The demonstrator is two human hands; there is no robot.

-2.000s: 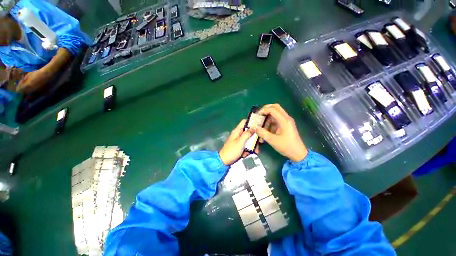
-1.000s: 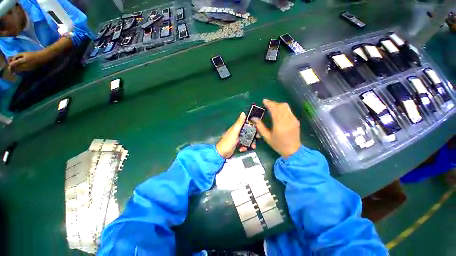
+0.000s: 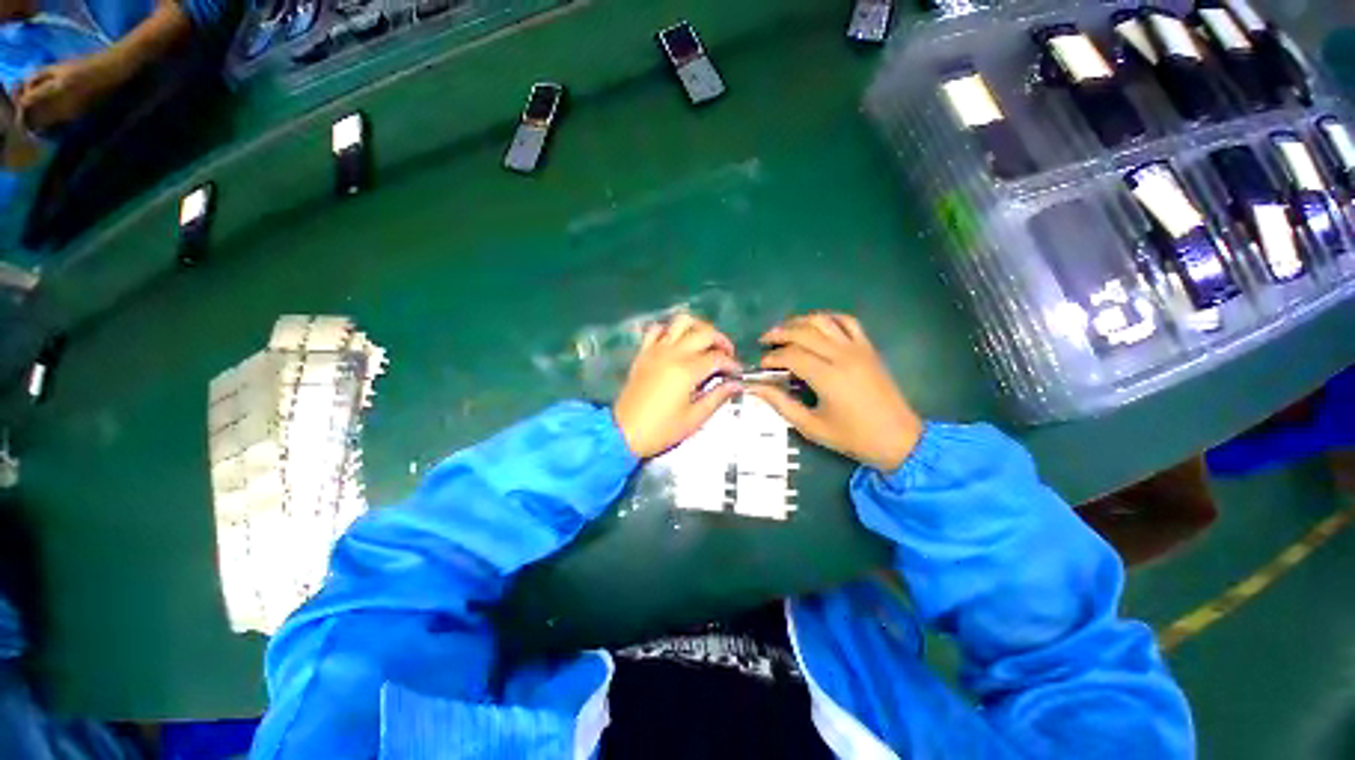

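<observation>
A silver-white die-cut sticker sheet [image 3: 751, 475] lies on the green bench in front of me, its far part under my fingers. My left hand [image 3: 681, 383] grips its far left edge with curled fingers. My right hand [image 3: 844, 389] grips the far right edge, where a thin bent strip with a dark line shows between the fingertips. The fingers hide what exactly is pinched there. A keypad phone [image 3: 535, 128] lies on the far side of the bench, out of my hands.
A stack of sticker sheets [image 3: 290, 475] lies at left. A clear blister tray [image 3: 1025, 364] with black phones stands at right. More phones [image 3: 691, 63] are spaced along the far side. Clear film [image 3: 609, 339] lies beyond my hands. A person's arm [image 3: 89, 74] and another tray [image 3: 431, 33] are at far left.
The phone has left my hands, and another keypad phone now lies in the far row. Both hands have moved down onto the sticker sheet, which is shifted away from me. The view has tilted downward.
</observation>
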